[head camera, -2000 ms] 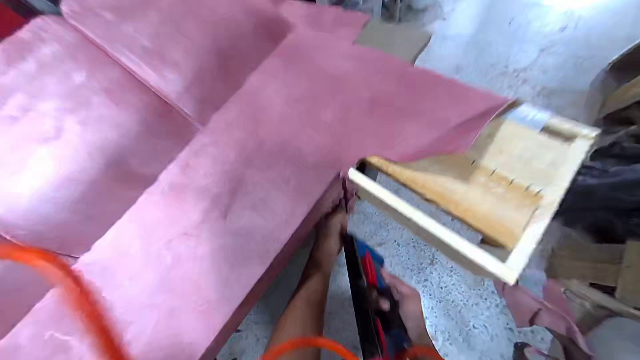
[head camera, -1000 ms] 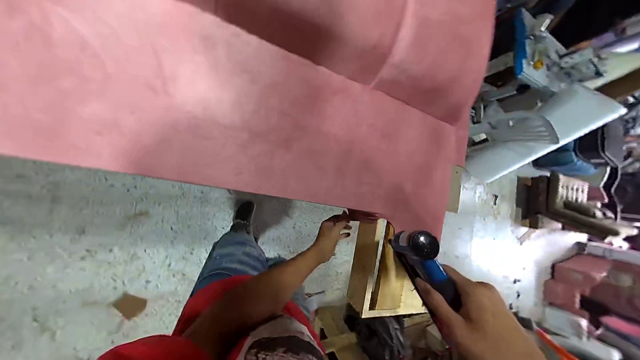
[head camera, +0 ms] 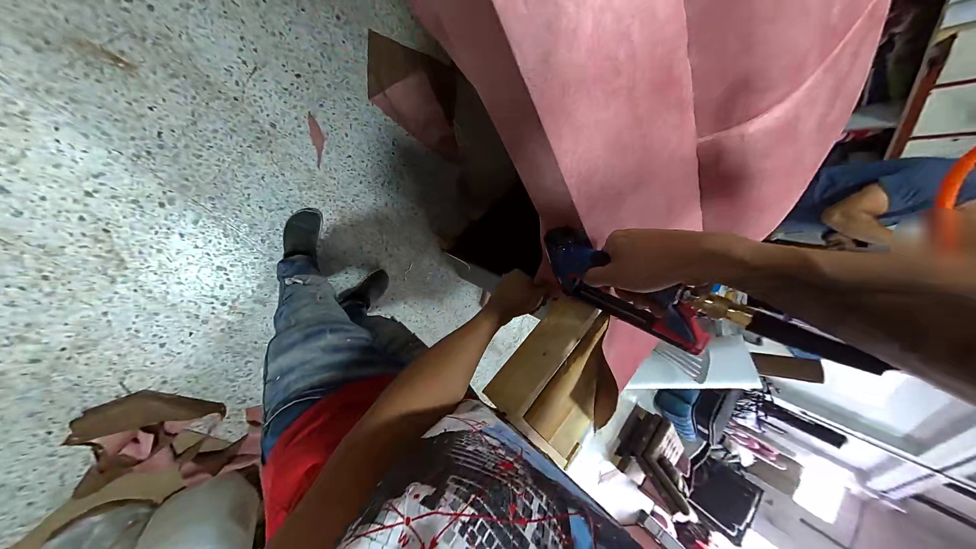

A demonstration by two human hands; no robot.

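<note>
My right hand (head camera: 640,263) grips a blue, black and red pneumatic stapler (head camera: 629,301), with a brass fitting and air hose at its rear. The tool's head lies against the pink upholstery material (head camera: 610,130), by the end of a wooden frame (head camera: 534,354). Close to that head, my left hand (head camera: 518,295) pinches the material's edge at the frame's corner; its fingertips are partly hidden. The pink covering is stretched over a large piece of furniture, with visible seams, and a loose flap hangs beside the frame.
Pink and brown scraps (head camera: 160,450) lie piled on the speckled floor (head camera: 137,252) at lower left. A blurred orange hose (head camera: 949,183) hangs at the right edge. Another person's bent leg (head camera: 858,210) shows at the right, beyond the furniture. A white table (head camera: 717,362) stands behind the frame.
The view has turned strongly. The stapler, held apart from my left hand one second ago, is now beside it against the pink material. My left hand has closed on the material's edge.
</note>
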